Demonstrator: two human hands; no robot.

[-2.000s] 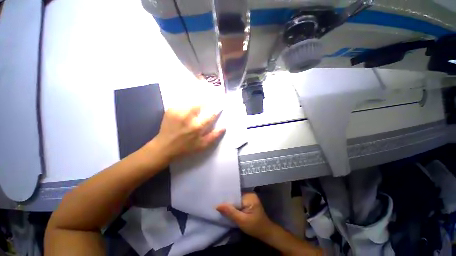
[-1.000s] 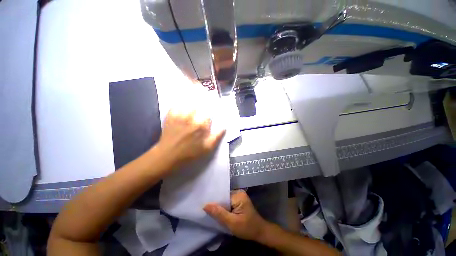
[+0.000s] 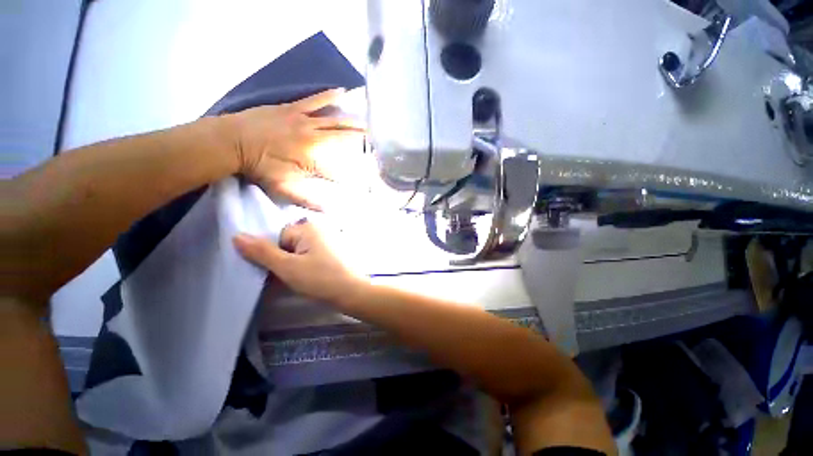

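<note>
A light grey panel [image 3: 183, 312] hangs in a fold from my hands over the table's front edge. A dark grey panel [image 3: 299, 67] lies under and beside it, with a corner pointing up and away. My left hand [image 3: 290, 147] lies flat on the fabric with its fingers spread, left of the machine head. My right hand [image 3: 303, 258] pinches the light panel between thumb and fingers, just below my left hand. The presser foot [image 3: 461, 233] is right of both hands. White glare hides the fabric edge between the hands and the needle area.
The large white machine head [image 3: 579, 98] fills the upper right. A pale tapering piece [image 3: 553, 285] hangs over the edge ruler [image 3: 624, 316] at the right. A long pale panel [image 3: 31, 80] lies at the far left. Crumpled fabric is below the table.
The view has shifted and the machine head shows differently. Both hands are now further left of the needle area. The light panel is lifted into a fold, and the dark panel lies at a slant.
</note>
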